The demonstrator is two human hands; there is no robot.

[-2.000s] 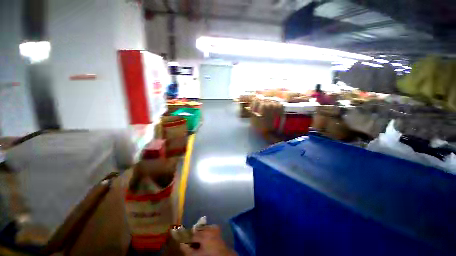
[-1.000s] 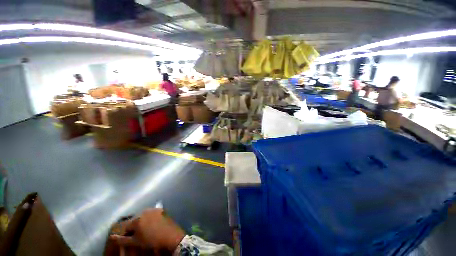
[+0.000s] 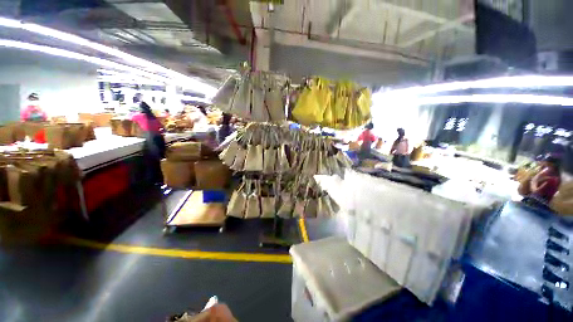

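Note:
One hand, likely my right hand, shows at the bottom edge, blurred and mostly cut off. A small whitish tip and some brown bits show beside it, too little to tell whether it grips them. My left hand is not in view. Nearest in front of me to the right are a pale lidded plastic bin, a taller white bin with dark goods showing at its top, and a blue bin at the right edge.
A rack ahead holds grey-beige bags and yellow bags. A low wheeled platform stands left of it. A yellow floor line crosses ahead. Stacked brown bags and a white-topped table are left. Several people stand at tables.
The view has swung right, so the rack and white bins now show more fully. The hand has sunk lower and only its top shows; its sleeve has left the picture.

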